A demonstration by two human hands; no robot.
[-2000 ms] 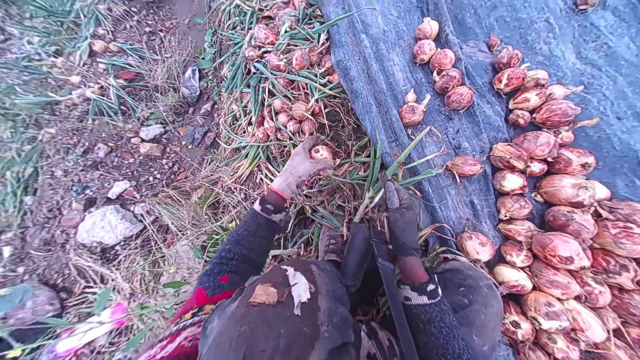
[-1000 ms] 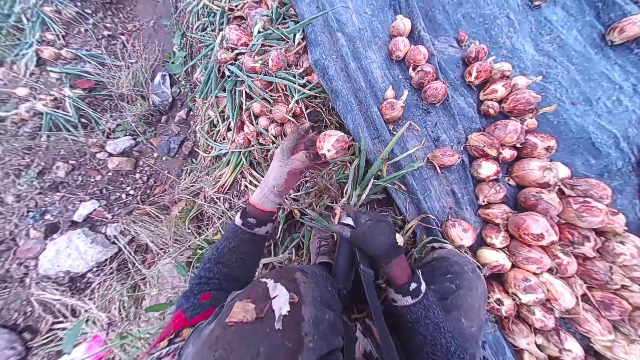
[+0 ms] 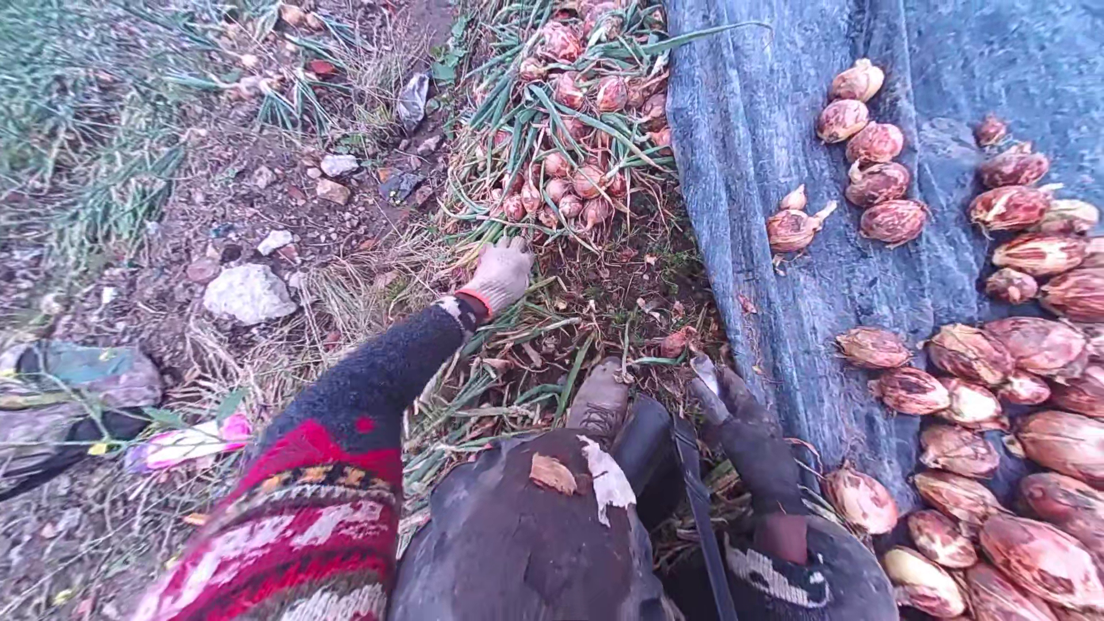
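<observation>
My left hand (image 3: 502, 274), in a pale knitted glove, reaches to the near edge of a pile of onions with green leaves (image 3: 573, 185); its fingers are partly hidden among the leaves. My right hand (image 3: 731, 398), in a dark glove, is low beside the tarp's edge, with a small light-coloured object (image 3: 707, 377) at its fingers, perhaps a blade. A small reddish onion (image 3: 678, 342) lies on the soil just above the right hand. Trimmed onions (image 3: 970, 354) lie in rows and heaps on the blue tarp (image 3: 776, 302).
Cut green leaves (image 3: 466, 414) litter the ground around my boot (image 3: 601, 398). On the left are a large pale stone (image 3: 248, 294), smaller stones and a piece of cloth or bag (image 3: 95, 375). A dark strap (image 3: 703, 509) hangs by my knee.
The onion at my left hand one second ago is no longer there, and that hand now touches the leafy pile. The cut leaves near my right hand have gone from it; that hand has moved toward the tarp.
</observation>
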